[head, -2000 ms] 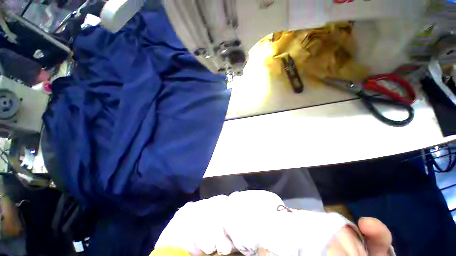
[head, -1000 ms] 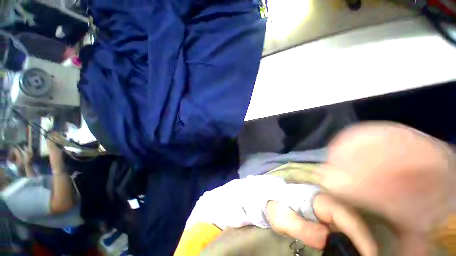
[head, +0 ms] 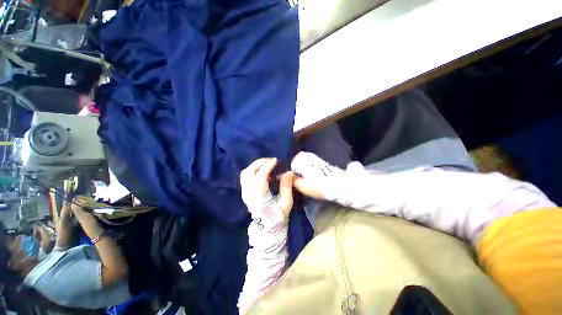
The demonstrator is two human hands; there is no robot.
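A large navy blue cloth [head: 203, 92] lies bunched over the left part of the white sewing table and hangs over its edge. My left hand [head: 269, 184], in a pale pink sleeve cover, is at the cloth's lower right edge, fingers bent. My right hand [head: 307, 183] meets it there, fingertips close to the left ones. The fingers seem to be at the cloth's edge, but what lies between them is too small and blurred to tell. The needle area is cut off at the top edge.
The white table [head: 394, 52] slopes up to the right. A black object [head: 421, 301] lies on my khaki apron [head: 382, 258] at the bottom. Another person [head: 80, 271] in light blue sits at the lower left, near a machine with a round wheel [head: 49, 139].
Both hands have moved from over my lap up to the cloth's lower edge. The black object, earlier by my fingers, lies apart from them. The view has shifted, and the scissors have left it.
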